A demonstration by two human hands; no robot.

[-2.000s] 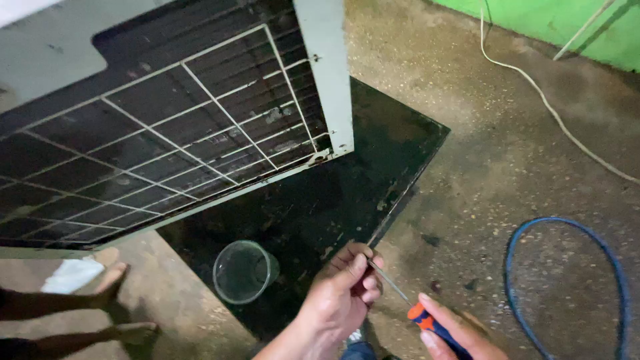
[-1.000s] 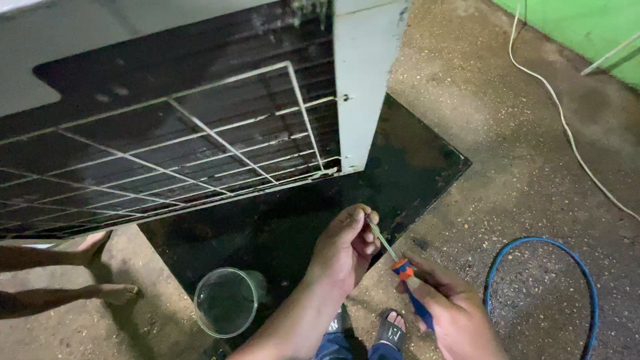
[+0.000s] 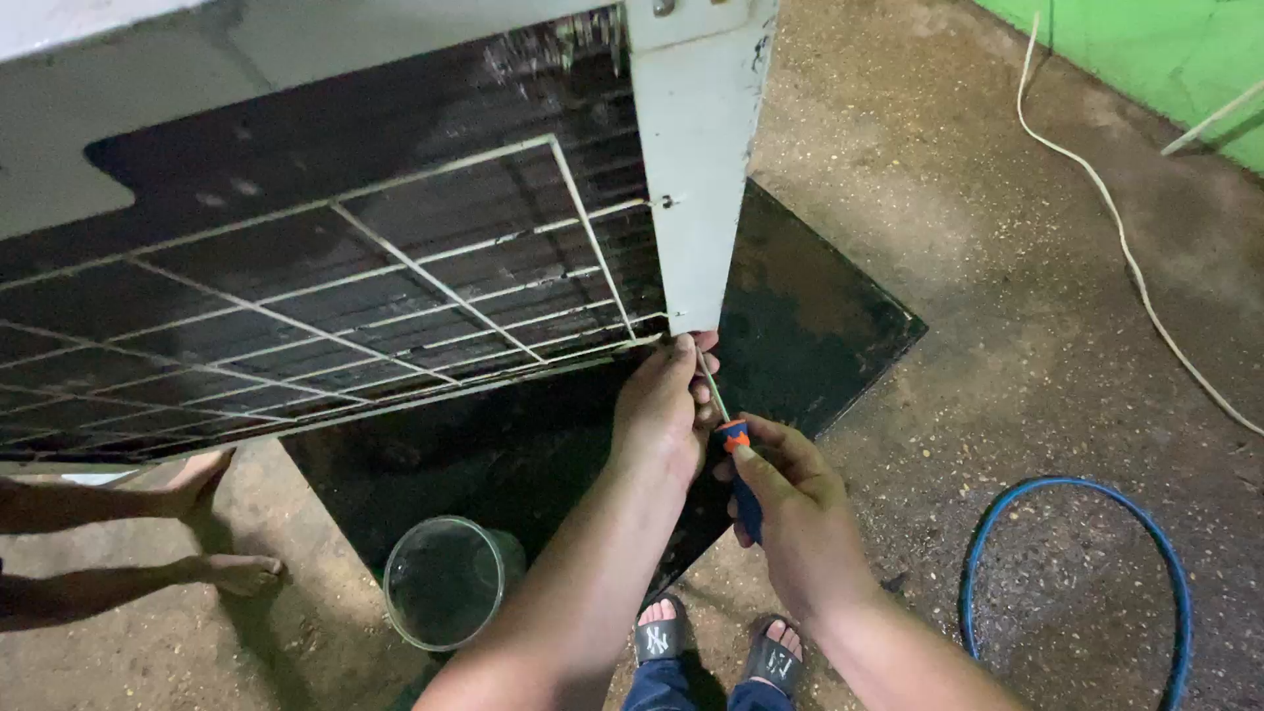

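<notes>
A screwdriver (image 3: 743,474) with a blue and orange handle is in my right hand (image 3: 805,513), its shaft slanting up and left. My left hand (image 3: 671,405) has its fingers around the far end of the shaft, against the bottom corner of a white metal housing (image 3: 697,178). The tip and anything between the left fingertips are hidden. A white wire guard (image 3: 395,259) spans the dark finned face of the housing, left of both hands.
A dark flat panel (image 3: 820,316) lies beneath the housing, with a clear round tub (image 3: 444,583) at its near edge. Another person's bare feet (image 3: 242,573) are at the left. A blue hose (image 3: 1076,482) and a white cable (image 3: 1116,212) lie on the floor at the right.
Both hands and the screwdriver have moved up to the housing's bottom corner; one second ago they were below it, apart from it. The view has shifted.
</notes>
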